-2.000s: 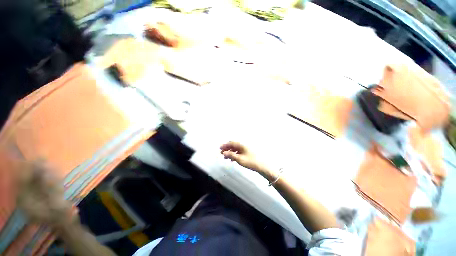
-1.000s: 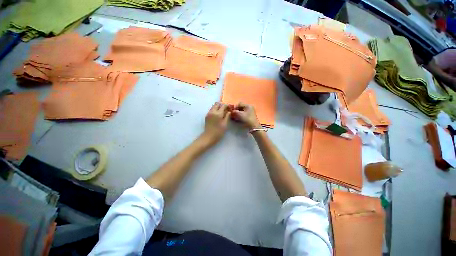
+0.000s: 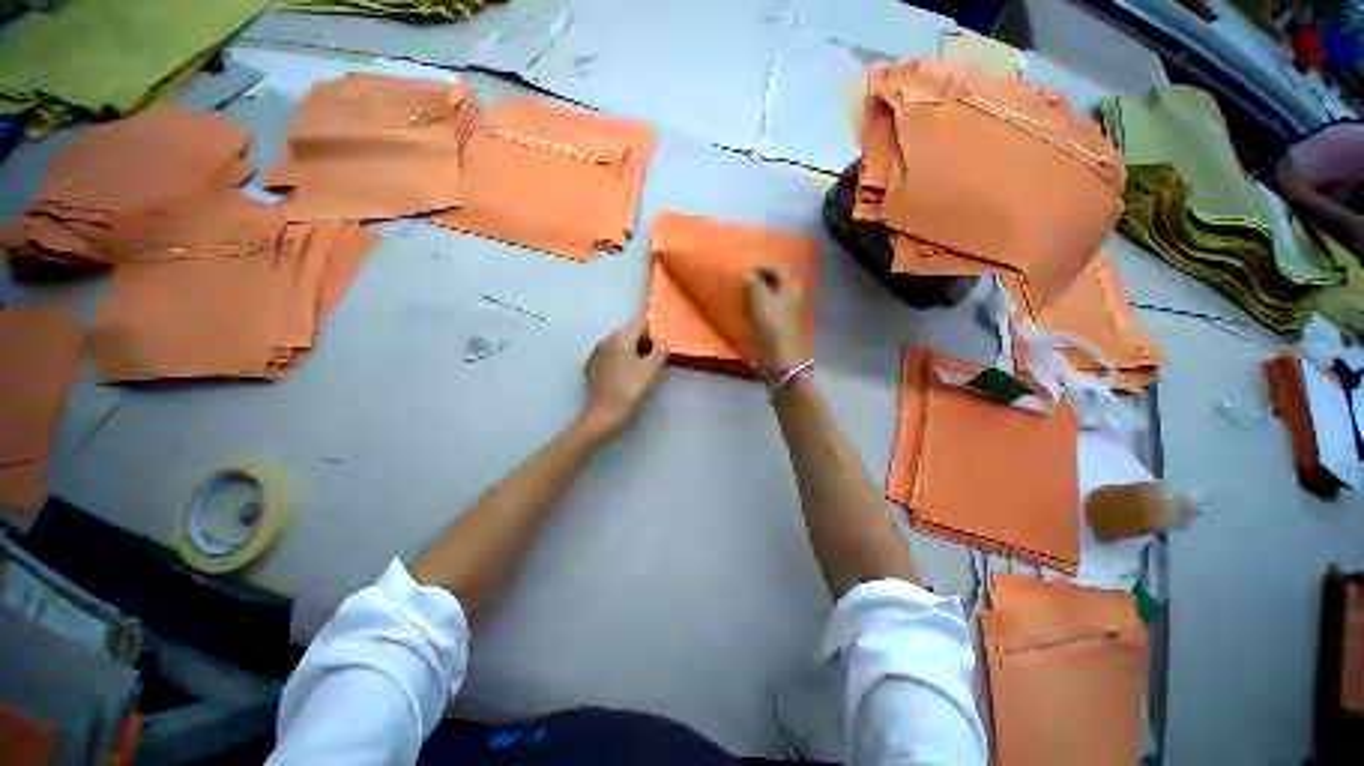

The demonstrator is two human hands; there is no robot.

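Observation:
A stack of plain orange panels (image 3: 700, 329) lies in front of me at the middle of the table. Its top sheet is lifted and folded over in a diagonal crease. My right hand (image 3: 772, 317) holds the lifted part of that panel, near the stack's right side. My left hand (image 3: 625, 367) is at the stack's lower left corner, its fingers curled by the edge; whether it grips a sheet I cannot tell.
Zippered orange panels (image 3: 210, 285) lie in stacks at the left and back. An orange pile (image 3: 995, 172) sits on a dark container (image 3: 883, 255). At right are plain panels (image 3: 995, 472), a glue bottle (image 3: 1144, 512) and zippered panels (image 3: 1070, 673). A tape roll (image 3: 235, 516) lies left.
My right hand has moved right and up, and the top panel is now lifted and creased. My left hand has moved slightly left and down, apart from the right. The view has shifted a little.

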